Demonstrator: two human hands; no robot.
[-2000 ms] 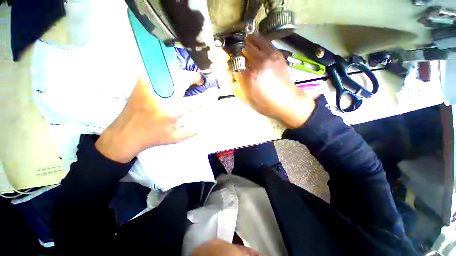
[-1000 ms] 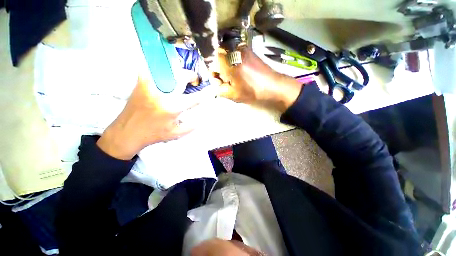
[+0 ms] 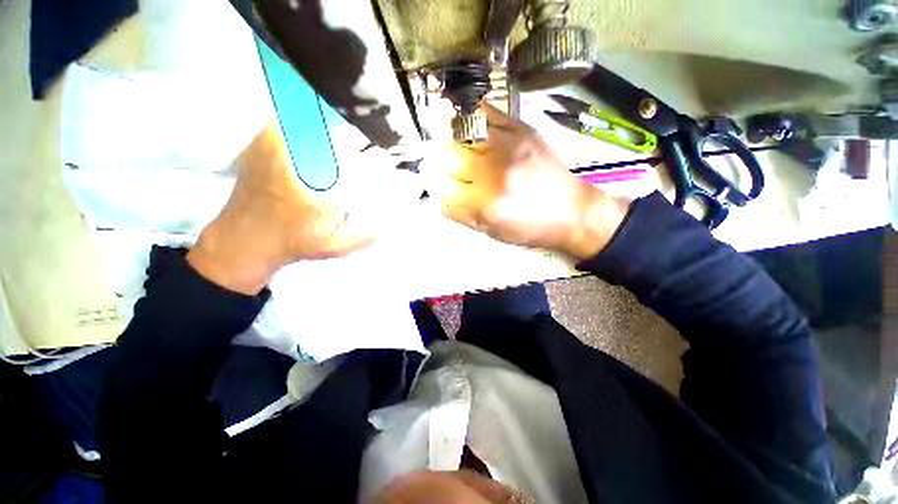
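Note:
White fabric [image 3: 345, 305] lies under the sewing machine head [image 3: 670, 44] and hangs over the table's front edge. My left hand [image 3: 281, 212] lies on the white fabric left of the needle area, its upper fingers partly behind the teal guard [image 3: 300, 123]. My right hand [image 3: 517, 187] is right of the needle area, just below the knurled tension knob [image 3: 471, 126], with its fingertips at the fabric. Glare and machine parts hide the fingertips, so their grip cannot be made out. The needle is not clearly visible.
Black shears [image 3: 704, 167], lime-green thread snips [image 3: 615, 130] and a pink stick [image 3: 615, 176] lie right of my right hand. More white pieces [image 3: 148, 148] are at left, with dark cloth [image 3: 74, 39] at top left. Dark pieces hang below the table edge at lower left.
The crumpled navy fabric seen between my hands near the needle area no longer shows. My left hand is slightly higher. The machine and shears appear shifted as the camera view moved.

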